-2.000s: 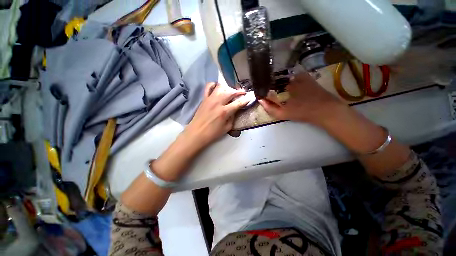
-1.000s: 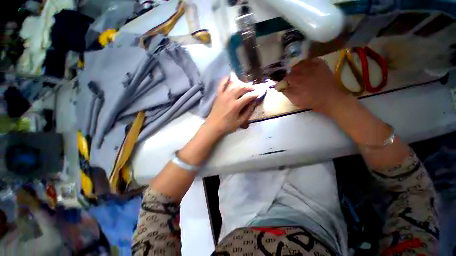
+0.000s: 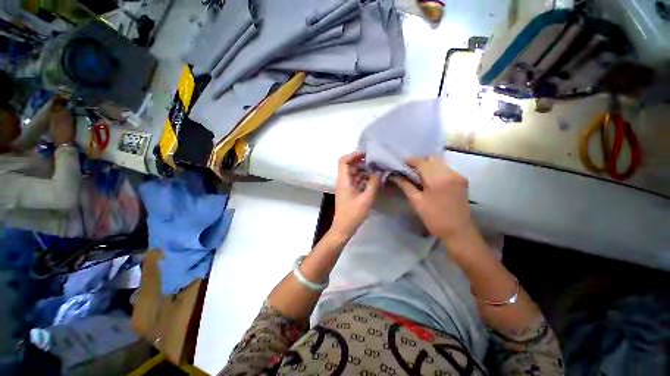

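Note:
A small grey garment piece (image 3: 408,132) is held in both hands at the table's front edge, left of the machine. My left hand (image 3: 355,192) pinches its lower left edge. My right hand (image 3: 441,192) grips its lower right edge. The fingertips are close together, and the lower edge looks bunched between them. The sewing machine (image 3: 525,48) stands at the upper right, with its lamp lighting the needle area. The piece is clear of the needle.
A stack of grey cut pieces (image 3: 308,48) lies on the table at upper left, beside a tan-gold strip (image 3: 261,117) and a yellow-and-black strip (image 3: 176,114). Scissors (image 3: 611,147) lie at right. Blue fabric (image 3: 184,231) hangs lower left. Another person's arm (image 3: 55,172) shows far left.
Both hands have left the needle area and moved left and toward me with the grey piece, which now shows between them. The view has turned left, showing another worker's arm.

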